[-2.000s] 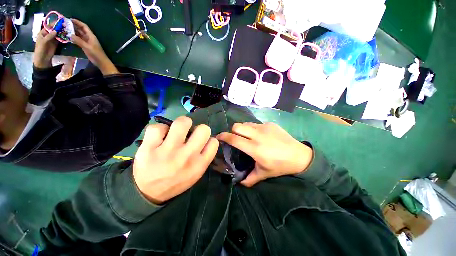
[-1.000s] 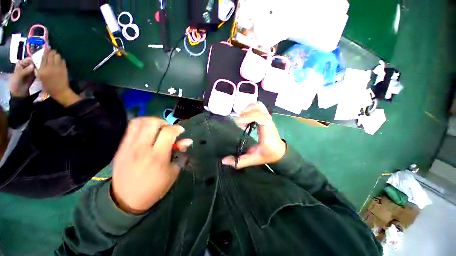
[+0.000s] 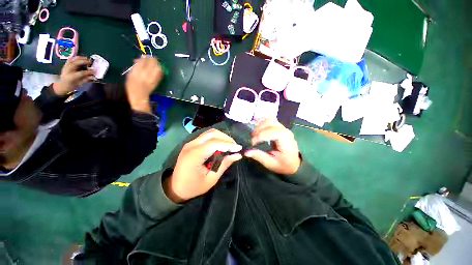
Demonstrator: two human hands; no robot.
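My left hand is in front of my chest, fingers curled around a small red and dark tool, which looks like red-handled cutters; its shape is mostly hidden by the fingers. My right hand is just right of it, pinching a small dark part between thumb and fingers. The fingertips of both hands nearly meet at this part. Its exact shape cannot be told.
A green bench lies ahead, with pink-white housings on a black mat, a blue plastic bag, white scissors loops and cables. A seated person works at the left. A brown carton is on the floor at the lower right.
My hands, apart a second ago, have come together at the chest. The dark part is now between them. The other person's one hand has moved right over the tools on the bench.
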